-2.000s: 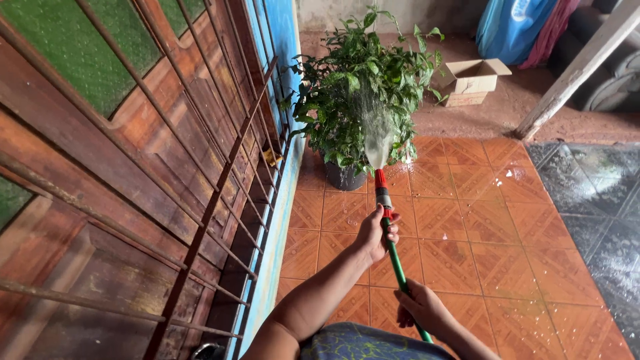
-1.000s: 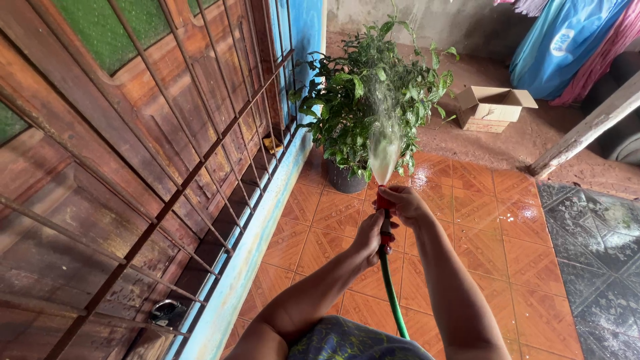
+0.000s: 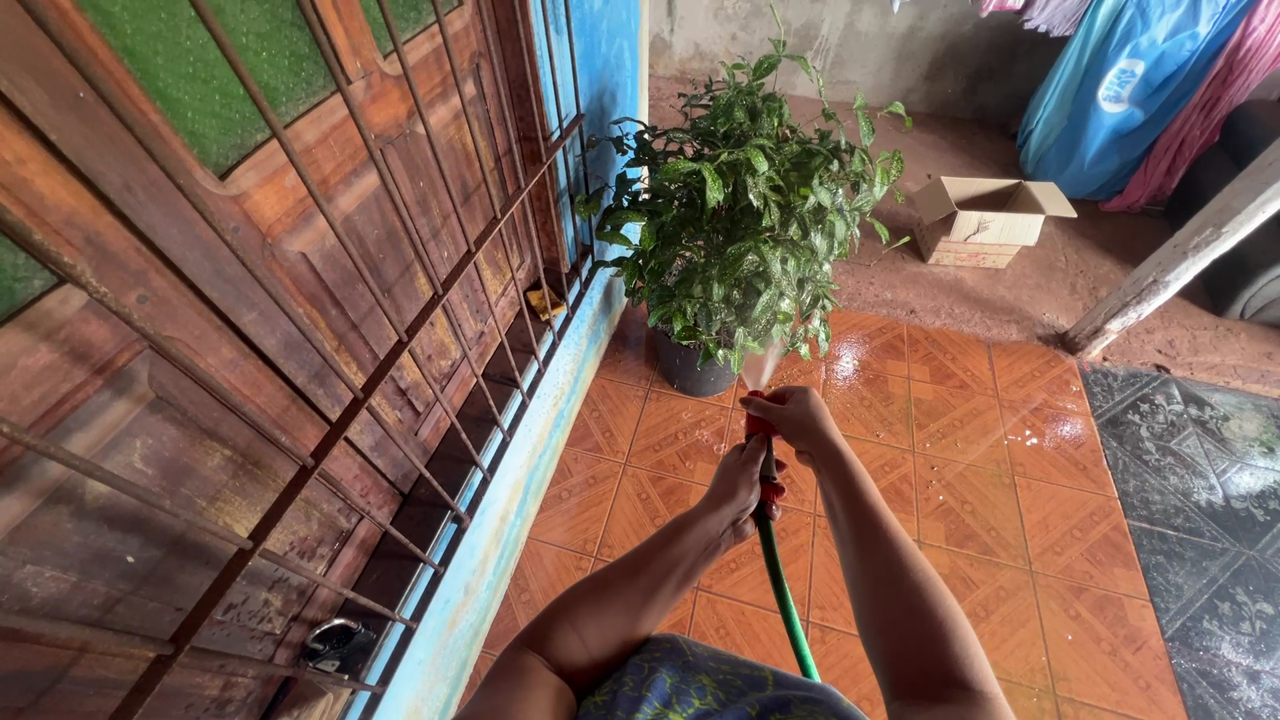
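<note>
A green garden hose [image 3: 783, 590] rises from the bottom of the view to a red and grey spray nozzle [image 3: 760, 425]. My left hand [image 3: 742, 482] is wrapped around the nozzle's body, where it joins the hose. Just above it, the fingers of my right hand [image 3: 793, 415] grip the red front part. A short spray of water [image 3: 762, 365] leaves the tip toward the lower leaves of a bushy green plant [image 3: 750, 200]. The plant stands in a dark pot [image 3: 695, 365] on orange floor tiles, its leaves glossy.
On the left is a wooden door [image 3: 330, 230] behind rusty metal bars [image 3: 380, 372], with a padlock [image 3: 338, 640] low down. An open cardboard box [image 3: 985, 225] sits beyond the tiles. A slanted pole [image 3: 1180, 255] and hanging blue cloth [image 3: 1130, 100] are at right. Orange tiles [image 3: 960, 490] look wet.
My right hand has moved from the green hose up to the nozzle's front. The water spray now looks shorter and fainter than before. My left hand has stayed on the nozzle.
</note>
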